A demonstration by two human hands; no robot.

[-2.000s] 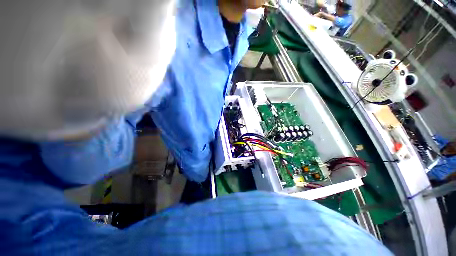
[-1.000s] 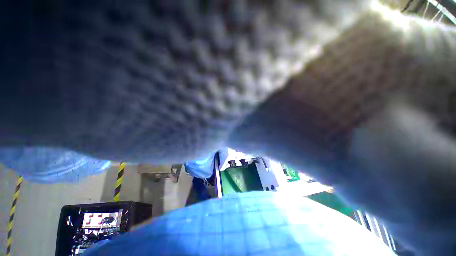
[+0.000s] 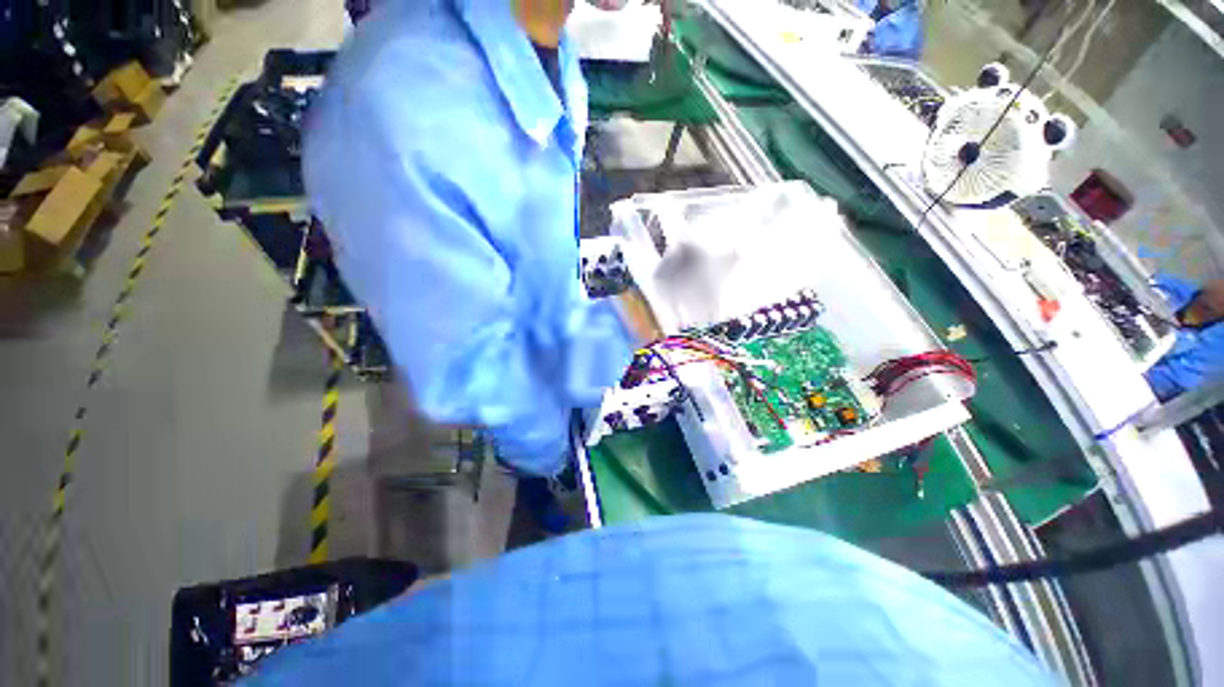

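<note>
A white open housing lies on the green-covered line in front of me. A green circuit board is inside it, with a row of dark capacitors across it. A bundle of black, red and yellow wires runs over the housing's left wall. Dark red leads loop at its right end. A white panel with dark round parts stands beside the left wall. A blurred pale shape covers part of the housing's inside; I cannot tell what it is. Neither of my hands is in view.
Another worker in a blue smock leans at the housing's left, a hand by the wires. A black parts bin is at lower left. A white fan stands on the long bench. A black cord crosses lower right.
The large blurred gloves and sleeves that covered much of the view have gone. The other worker's arm now reaches to the wires. A black cord has appeared at lower right.
</note>
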